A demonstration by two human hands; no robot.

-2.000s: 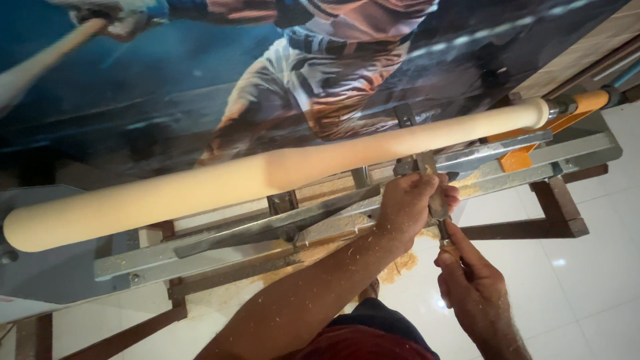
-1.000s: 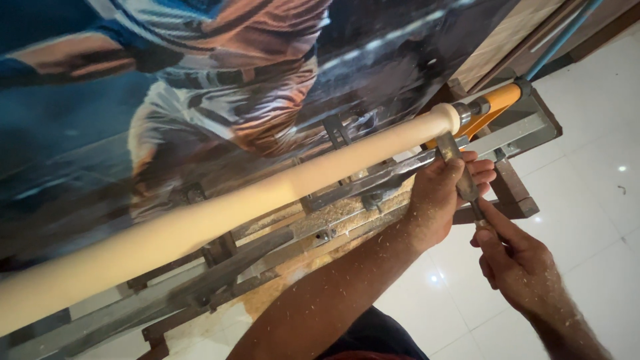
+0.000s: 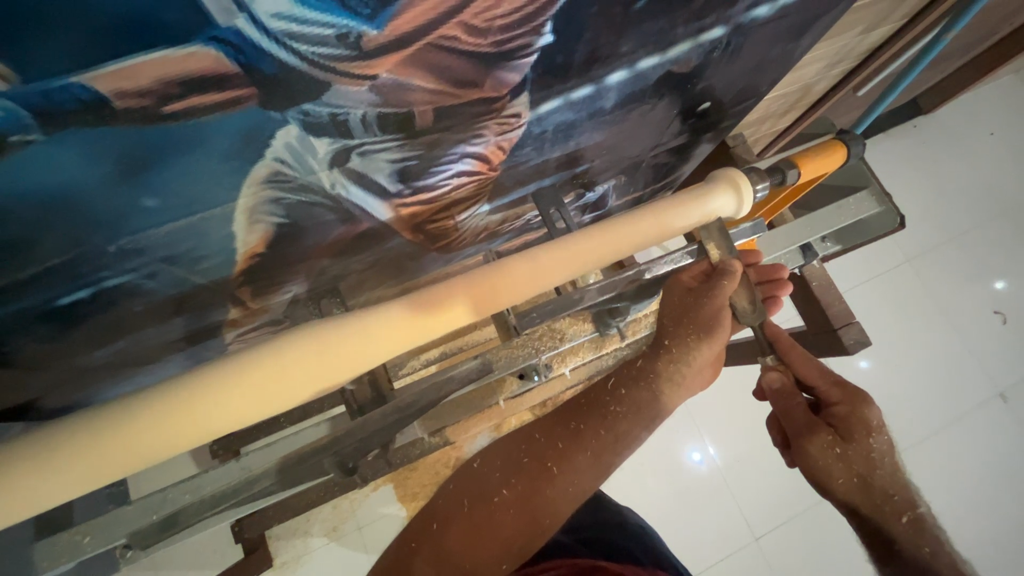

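Note:
A pale wooden baseball bat blank is mounted on a wood lathe, running from the lower left to its knob at the upper right. My left hand grips the blade of a wide turning gouge near the metal tool rest. The blade's tip meets the bat just below the knob. My right hand is closed around the tool's handle, mostly hidden by the fingers. Fine shavings dot my left forearm.
The orange tailstock holds the knob end. Metal rails and a brown frame lie beneath, with wood shavings below. Behind the bat stands a large printed picture of a baseball player. White floor tiles are at the right.
Both hands and the turning tool have moved right along the bat, from its slim handle part to beside the knob. The view has shifted too.

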